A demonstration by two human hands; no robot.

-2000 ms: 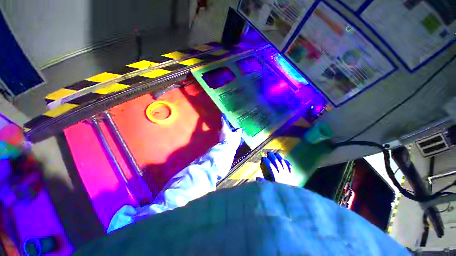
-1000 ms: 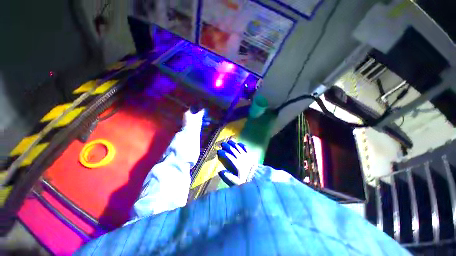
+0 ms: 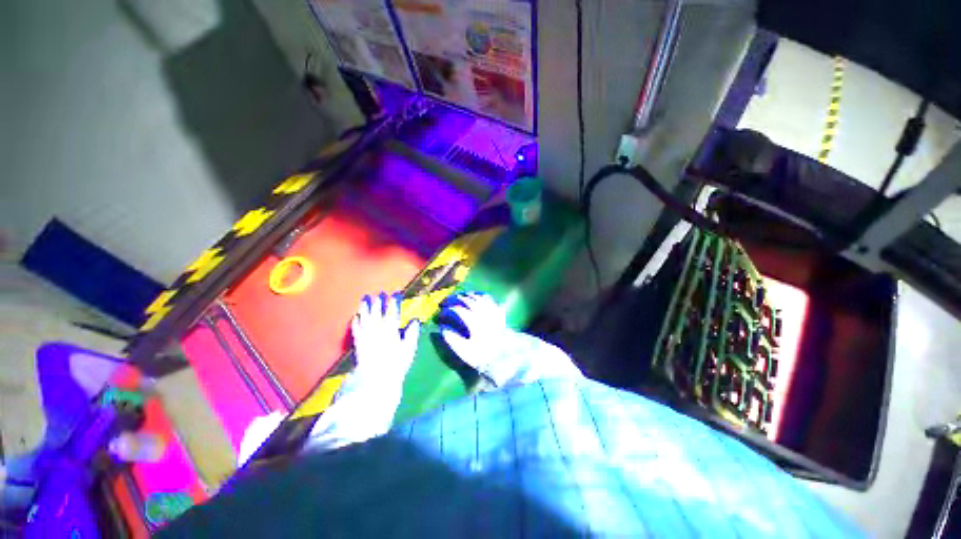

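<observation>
My left hand (image 3: 384, 335), in a white glove with blue fingertips, lies over the striped near edge of the conveyor, fingers spread and holding nothing visible. My right hand (image 3: 473, 331), gloved the same way, is just right of it above the green ledge (image 3: 422, 381), fingers apart and nothing seen in it. The conveyor bed (image 3: 348, 268) glows red and magenta beyond my left hand. A yellow ring (image 3: 291, 276) lies on the red bed. The green-and-white carrier is not seen on the bed.
A teal cup (image 3: 524, 200) stands at the far end of the green ledge. A black bin (image 3: 888, 363) at the right holds several green boards (image 3: 722, 326) standing in rows. Hazard tape (image 3: 253, 221) edges the conveyor. A person in purple light (image 3: 84, 453) is at the lower left.
The carrier has gone from view at the conveyor's far end. My left hand has come back from over the bed to its near edge, beside my right hand. The view has turned right.
</observation>
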